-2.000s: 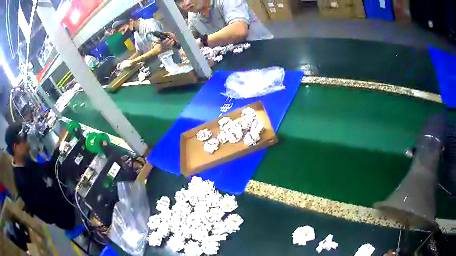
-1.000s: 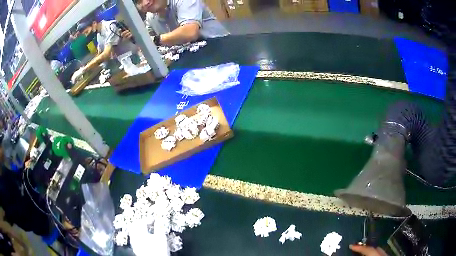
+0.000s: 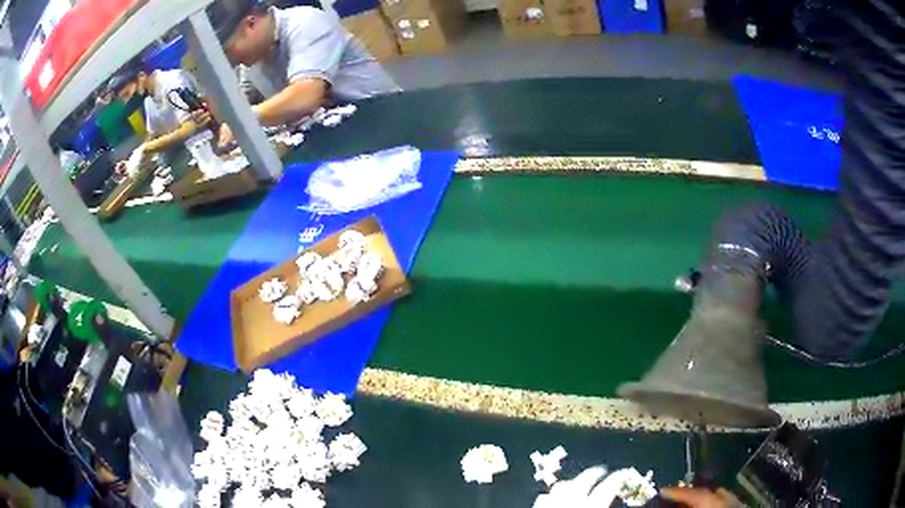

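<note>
My left hand [image 3: 574, 491], in a white glove and cut off by the bottom edge, has its blurred fingertips on a white plastic piece [image 3: 636, 485]. My right hand [image 3: 701, 497], bare and mostly cut off, is just right of that piece, around the soldering iron [image 3: 702, 458], which stands upright under the fume hood. Its tip is not clear. Two loose white pieces, one rounded [image 3: 484, 463] and one smaller [image 3: 548, 465], lie left of my hands. A large heap of white pieces [image 3: 270, 446] lies further left on the dark green bench.
A grey fume hood [image 3: 707, 367] with a ribbed duct [image 3: 858, 238] hangs over my right hand. A dark scrap box [image 3: 784, 466] is at right. A cardboard tray [image 3: 243, 332] of white pieces and a clear bag [image 3: 365, 179] lie on a blue sheet [image 3: 203, 327]. People work behind posts at upper left.
The view has turned right, so the scene shifts left. My gloved left hand has moved from the heap to the piece beside my right hand. More of my right hand shows than two seconds ago.
</note>
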